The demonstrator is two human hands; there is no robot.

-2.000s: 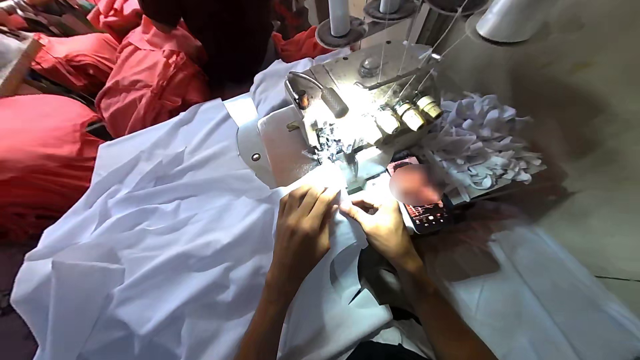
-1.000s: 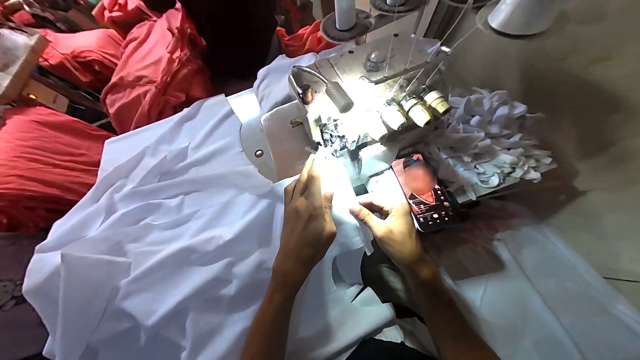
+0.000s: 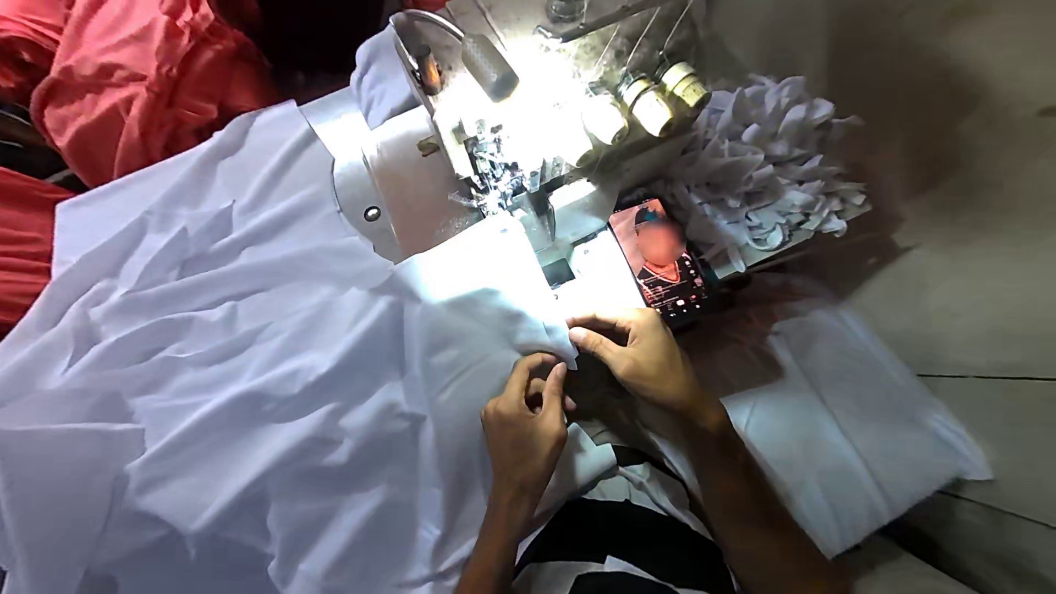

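White fabric (image 3: 313, 355) spreads over the left side, and one edge of it runs up to the needle area of an overlock sewing machine (image 3: 511, 107). My left hand (image 3: 528, 412) pinches the fabric edge near the lap, thumb and fingertips together. Just to the right and slightly higher, my right hand (image 3: 635, 351) holds the same edge between thumb and index finger. A small bent lamp (image 3: 490, 66) lights the needle area brightly, so details there are washed out.
A smartphone (image 3: 660, 256) with a lit screen lies right of the machine's needle area. Behind it are piled white fabric strips (image 3: 759, 165). Red fabric (image 3: 148, 91) is heaped at the upper left. More white cloth (image 3: 850, 421) lies at the lower right, by the tiled floor (image 3: 982, 330).
Both hands have moved back from the needle area toward the body, along the fabric edge. The right hand no longer lies close beside the phone's lower part as before. The view has moved closer.
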